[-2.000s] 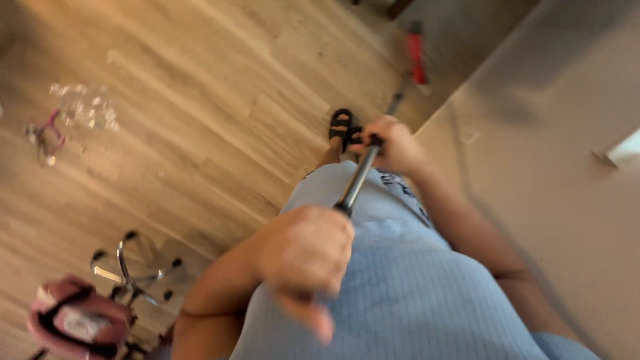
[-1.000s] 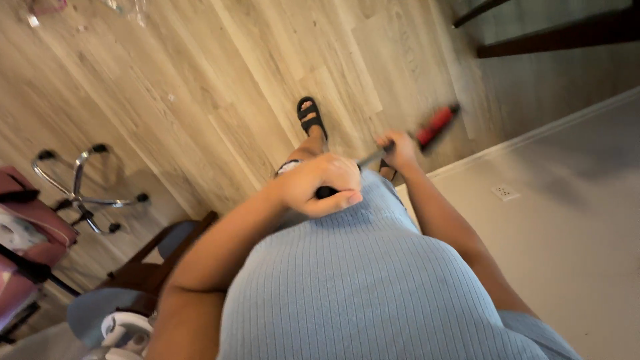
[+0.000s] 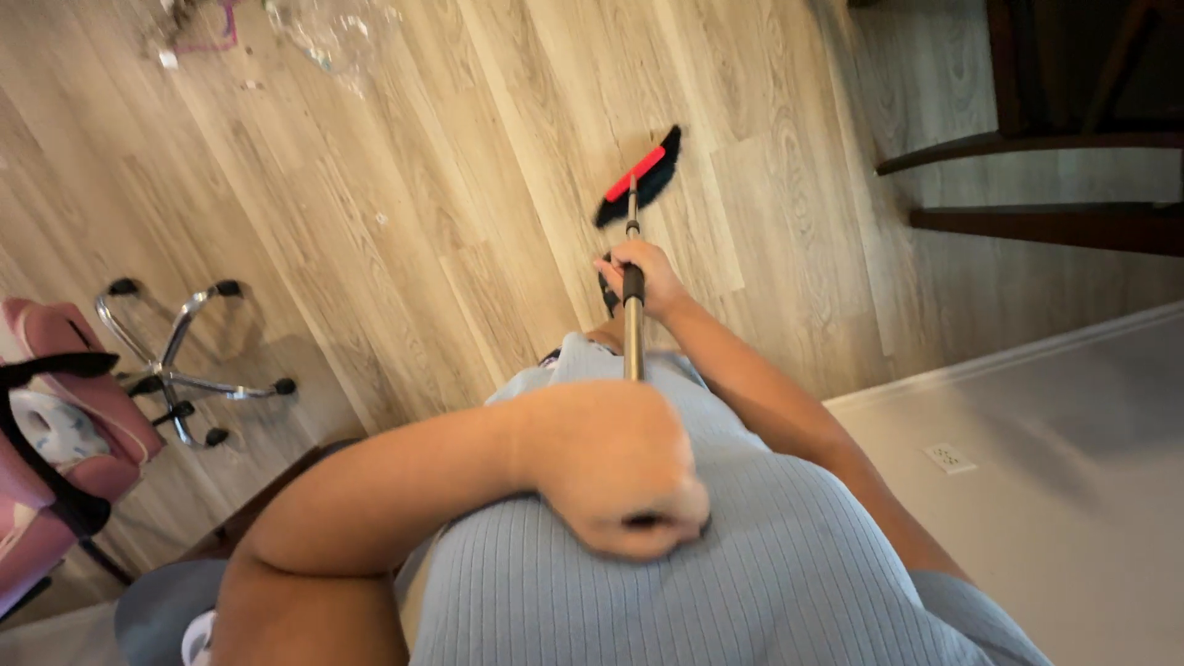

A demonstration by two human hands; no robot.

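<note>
A broom with a red and black head (image 3: pixel 638 178) and a metal pole runs from the wood floor up toward my chest. My left hand (image 3: pixel 618 472), at the end of the arm on the image's left, is closed around the top end of the pole, close to the camera. Farther down, my right hand (image 3: pixel 646 273), on the image's right, grips the pole at a dark collar just above the head. Bristles lie on or just over the planks; contact cannot be told. A sandal partly shows behind the lower hand.
A pink swivel chair (image 3: pixel 55 444) with a chrome wheeled base (image 3: pixel 165 370) stands at left. Clear plastic wrapping (image 3: pixel 338 37) and small scraps lie on the floor at upper left. Dark wooden furniture legs (image 3: pixel 1045 222) reach in from the right, above a wall with an outlet (image 3: pixel 950 458).
The broom head has swung from the right, beside the wall, to the floor in front of my feet. My upper hand has come nearer my chest; both hands still hold the pole.
</note>
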